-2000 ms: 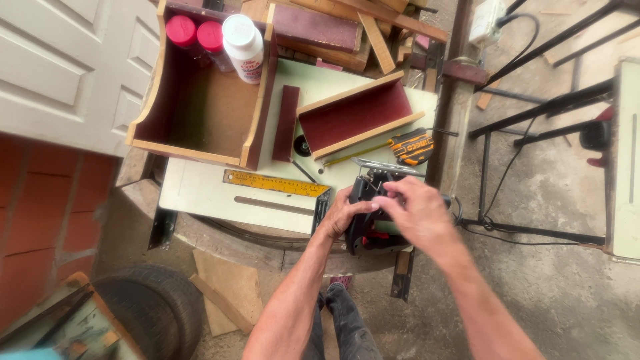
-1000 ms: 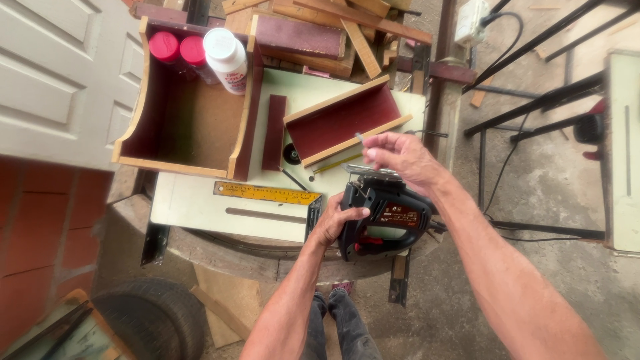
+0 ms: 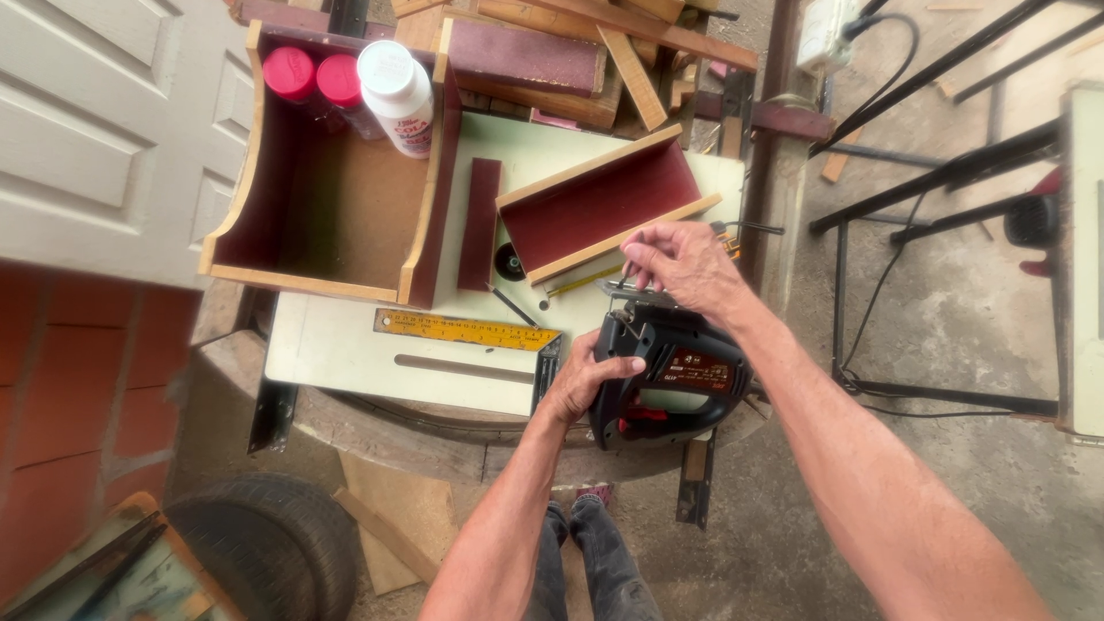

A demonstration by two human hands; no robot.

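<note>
My left hand grips the front of a black corded jigsaw, which is held with its metal base plate facing away from me. Beside that plate, my right hand pinches a small thin dark piece, too small to name for certain, between thumb and fingers. To the left lie a yellow try square, a pencil and a dark red strip of wood. Behind my right hand is a small red wooden box; a black disc lies next to it.
A larger wooden box holds two red-capped containers and a white glue bottle. Wood offcuts are piled at the back. A power outlet box and black metal frames stand at right; a tyre lies lower left.
The jigsaw has turned from under both hands to lie on its side in my left hand's grip. My right hand moved up off it, then came back down beside the base plate.
</note>
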